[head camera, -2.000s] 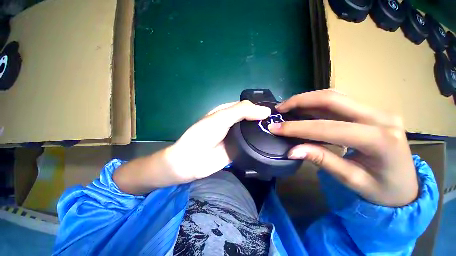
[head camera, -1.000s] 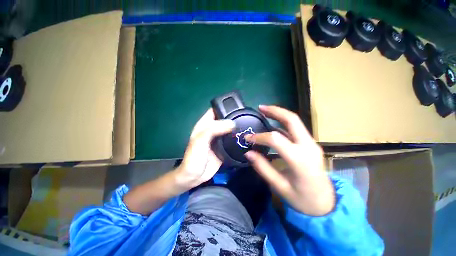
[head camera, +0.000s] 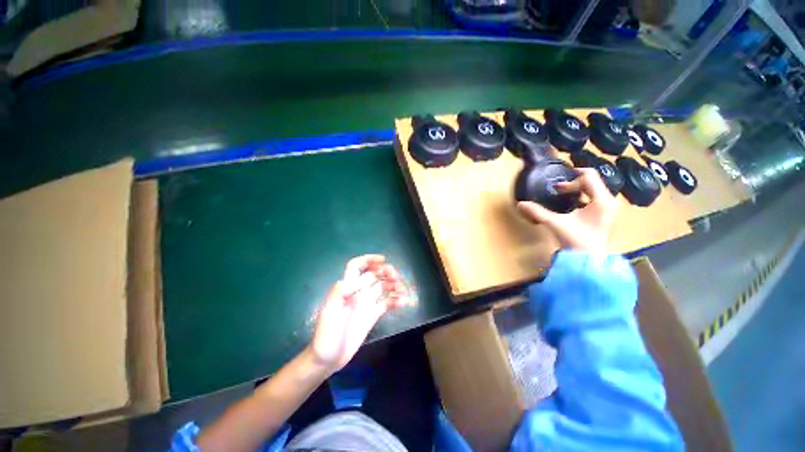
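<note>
My right hand [head camera: 583, 212] grips a black capped housing [head camera: 540, 181] with a pale emblem, over the right cardboard sheet [head camera: 481, 238], just in front of the rows of units. Whether the housing touches the cardboard I cannot tell. Several finished units [head camera: 481, 135] stand in rows along the back of that cardboard. My left hand [head camera: 357, 305] is empty, fingers loosely curled and apart, over the front part of the green work surface [head camera: 282, 229].
Several housings with white rings [head camera: 680, 177] lie at the right end of the cardboard. A cardboard stack [head camera: 66, 291] lies at the left. An open carton [head camera: 472, 375] is below the bench at right. A blue strip [head camera: 256, 150] crosses behind the near green surface.
The view has turned right. My left hand has let go of the housing. My right hand has carried it from in front of my body to the right cardboard.
</note>
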